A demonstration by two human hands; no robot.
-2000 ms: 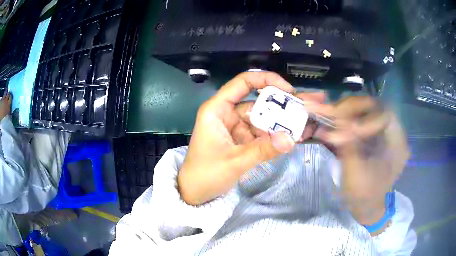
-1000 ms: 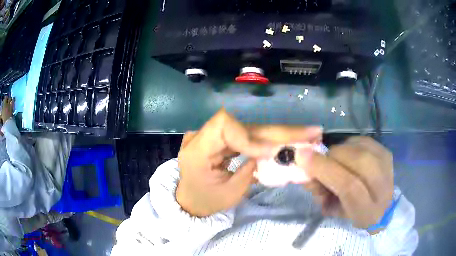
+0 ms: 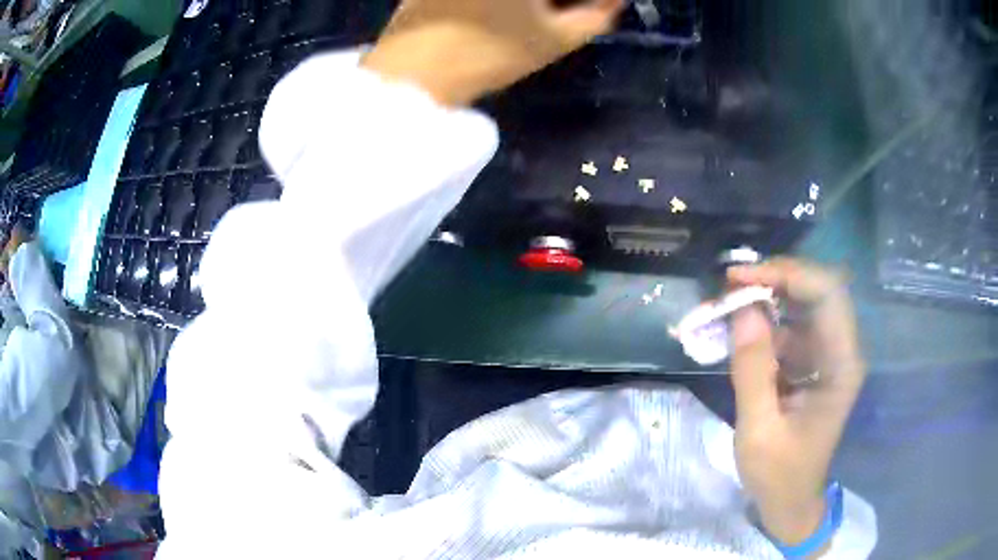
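The small white unit is in my right hand, pinched between thumb and fingers, over the front edge of the green bench below the press's right button. It is seen at a slant and blurred, so its face details do not show. My left hand reaches over the black press at the top of the picture. Its fingers are cut off by the top edge, and I cannot tell whether it holds anything.
Tiny cream pieces lie on the press top, some on the bench. A red emergency stop sticks out in front. Black blister trays stand left, a clear blister tray right. A coworker's sleeve shows at far left.
My left hand has let go of the white unit and moved up and forward over the press. My right hand has moved up and slightly right with the unit. The view has shifted.
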